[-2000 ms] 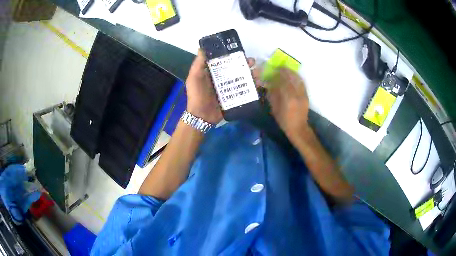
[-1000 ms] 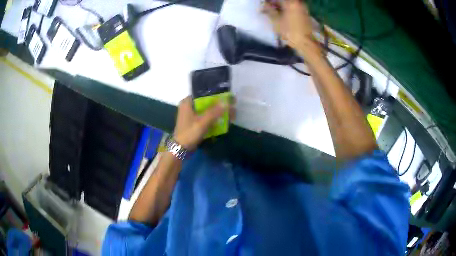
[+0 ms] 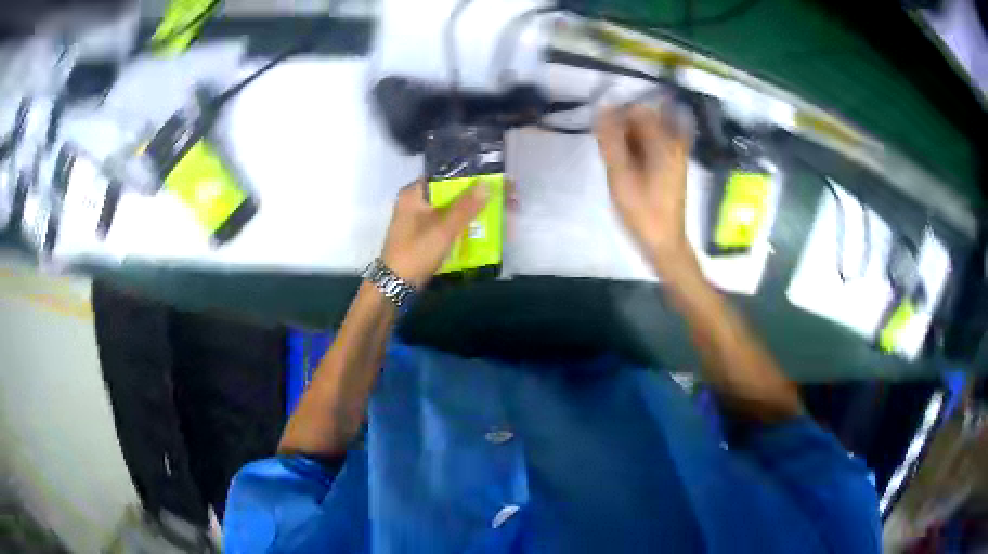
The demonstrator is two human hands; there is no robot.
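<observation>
My left hand [image 3: 420,233], with a metal watch at the wrist, holds a smartphone [image 3: 472,251] near the bench's front edge. Its dark camera end points away from me, and a yellow-green area shows below it, with my thumb on top. My right hand [image 3: 648,173] is blurred, over the white paper to the right of the phone, near a dark cable; whether it holds anything cannot be told. A black handheld scanner [image 3: 417,111] lies just beyond the phone, with its handle to the right.
A yellow-green-faced phone [image 3: 206,189] lies left, with several blurred phones further left. Another phone [image 3: 744,212] lies right, and a small yellow-green item [image 3: 898,325] far right. White paper [image 3: 314,162] covers the bench. Black trays [image 3: 206,400] and a blue bin [image 3: 304,363] are below left.
The held phone's labelled face showed two seconds ago; now yellow-green shows. The right hand rose to the back of the bench, then came partway back down. The view has turned and shifted.
</observation>
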